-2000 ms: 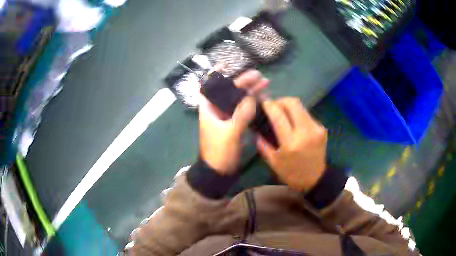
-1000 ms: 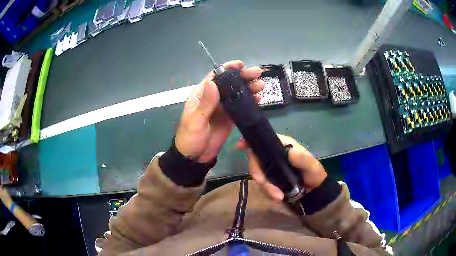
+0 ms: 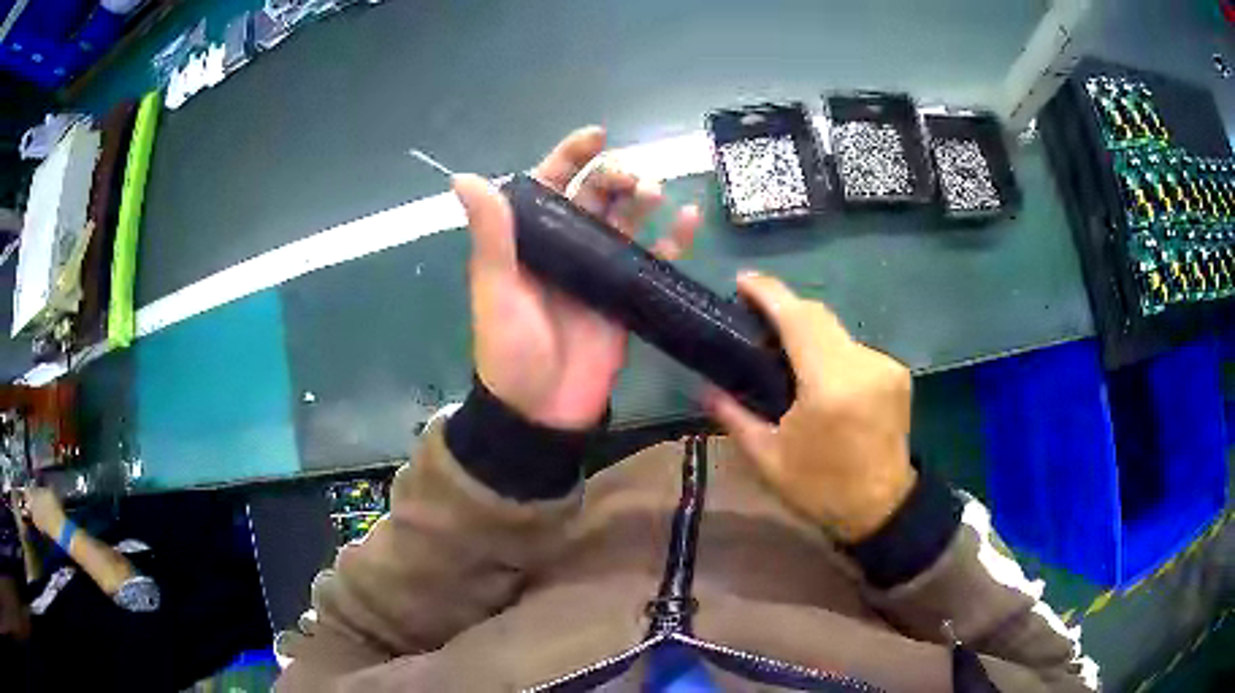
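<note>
A thick black electric screwdriver (image 3: 650,291) is held in both hands above the bench, tilted, with its thin silver bit (image 3: 431,163) pointing to the upper left. My left hand (image 3: 549,291) is under and around its front end, palm up, thumb at the tip end and fingers partly spread. My right hand (image 3: 840,399) grips its rear end. Three black screw bins (image 3: 867,160) with small silver screws stand in a row beyond my right hand.
A black foam tray (image 3: 1084,203) of green boards lies at the right. Blue bins (image 3: 1043,433) are below the bench edge. A bright green strip (image 3: 129,224) and white item stand at the left. Another person's arm (image 3: 88,552) shows at the lower left.
The screwdriver has turned to lie flatter, its bit now further left. My right hand has risen and closed over its rear end. The bins and tray appear higher and further right in view.
</note>
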